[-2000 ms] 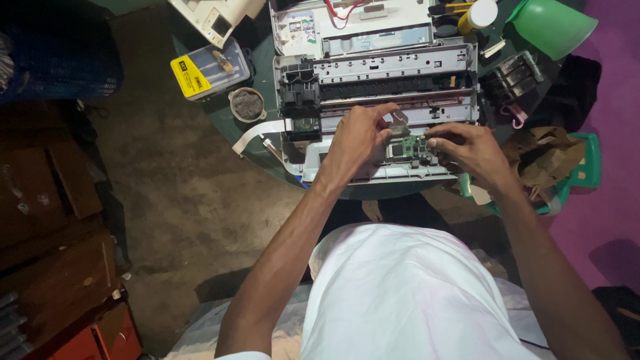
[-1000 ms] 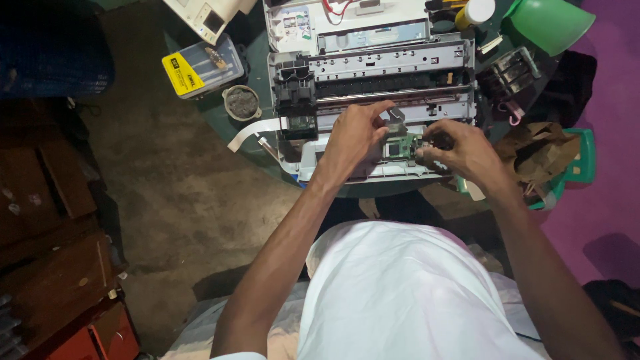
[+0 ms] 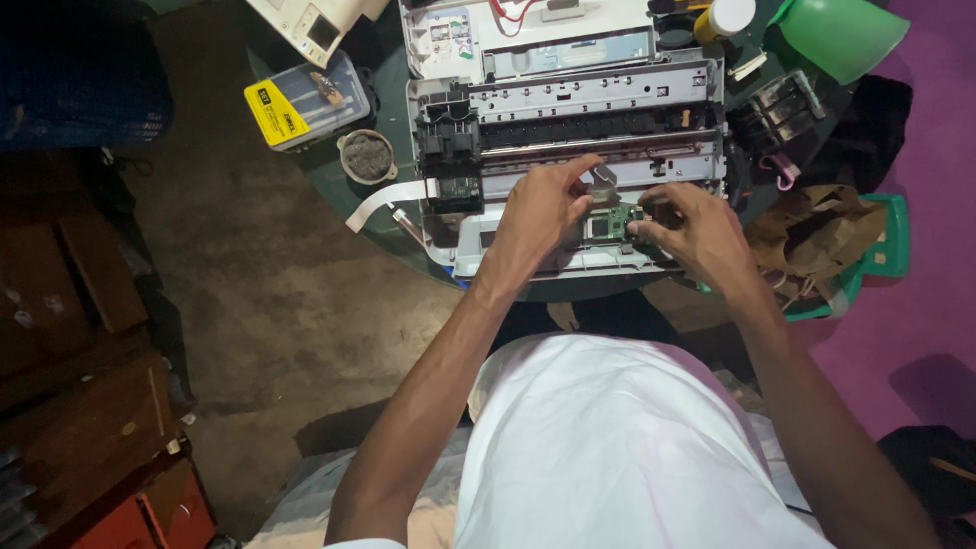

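A partly dismantled printer (image 3: 595,91) lies open on a dark green round table. A small green circuit board (image 3: 608,224) sits at its near side, between my hands. The fingers and thumb of my right hand (image 3: 690,221) are on the board's right end. My left hand (image 3: 545,202) is at the board's upper left, its fingertips beside a small grey part (image 3: 605,175); whether it grips that part cannot be told. A white ribbon cable (image 3: 389,200) hangs out over the printer's left side, next to a metal-ended cable (image 3: 406,223).
Left of the printer are a plastic case with a yellow label (image 3: 278,114) and a small bowl of grey material (image 3: 367,157). To the right are a green plastic container (image 3: 842,34), a white-lidded jar (image 3: 728,17), a black part (image 3: 778,110) and a brown paper bag (image 3: 816,229).
My right hand's fingers have shifted slightly about the right end of the circuit board. My left hand stays near the small grey part.
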